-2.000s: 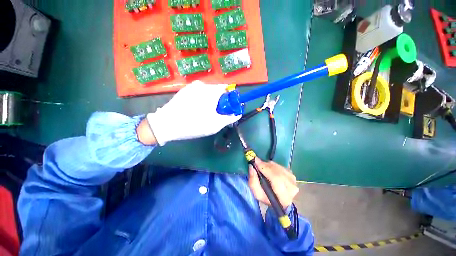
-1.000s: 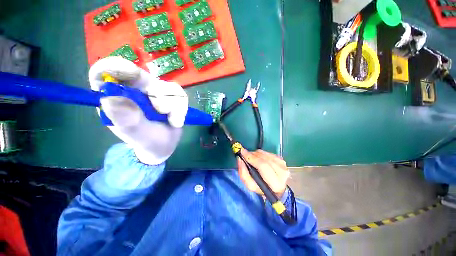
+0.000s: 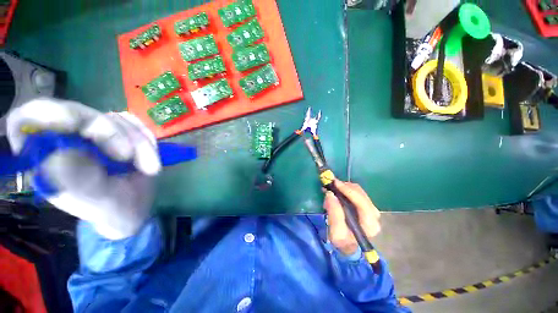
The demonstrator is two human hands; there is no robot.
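My gloved left hand [image 3: 92, 159] is blurred at the left and grips the blue desoldering pump [image 3: 177, 152], its tip pointing right. My bare right hand [image 3: 352, 214] holds the black soldering iron [image 3: 350, 215] with yellow bands, its metal tip up and left over the side cutters. One green circuit board [image 3: 264, 140] lies on the mat between my hands, touched by neither. The side cutters [image 3: 311, 124] lie jaws up, handles apart, right of the board. The orange-red tray [image 3: 202, 116] behind holds several circuit boards in rows.
At the right a black tool box [image 3: 399, 92] holds a yellow ring [image 3: 419, 85], a green spool [image 3: 475, 21] and a white bottle [image 3: 428, 13]. An iron stand [image 3: 524, 116] is beside it. A grey machine [image 3: 37, 79] stands at the left. Another person's blue sleeve [image 3: 546, 214] shows at the right edge.
My left hand has moved left with the pump, away from the loose board. My right hand has shifted right with the iron, its tip now off the board and over the cutters.
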